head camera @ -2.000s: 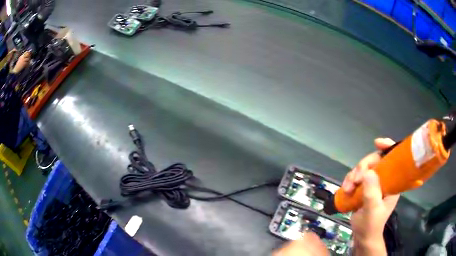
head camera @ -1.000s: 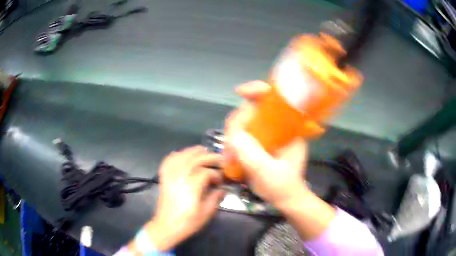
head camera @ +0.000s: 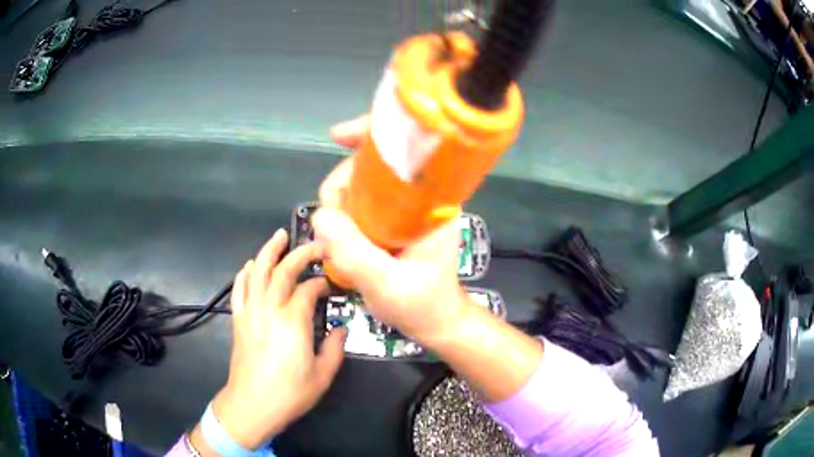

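Observation:
Two open dark grey adapter housings with green and white circuit boards lie side by side on the mat, the far one (head camera: 479,245) and the near one (head camera: 375,339). My right hand (head camera: 393,268) is wrapped around the orange electric screwdriver (head camera: 419,161), held upright over the left part of the housings; its tip is hidden. My left hand (head camera: 281,321) lies at the left ends of the housings, fingertips by the screwdriver's lower end. Whether its fingers hold a screw cannot be seen. A black dish of silvery screws (head camera: 464,419) stands near my right forearm.
Bundled black cords lie left (head camera: 112,326) and right (head camera: 585,268) of the housings. A clear bag of screws (head camera: 714,335) lies right, by the green post (head camera: 741,192). A blue bin (head camera: 53,428) is at lower left. More circuit boards (head camera: 40,58) lie far left.
The view has swung right and down, bringing the screw dish and bag into view. My left hand has come to the housings' left ends. My right hand still holds the screwdriver, now more upright.

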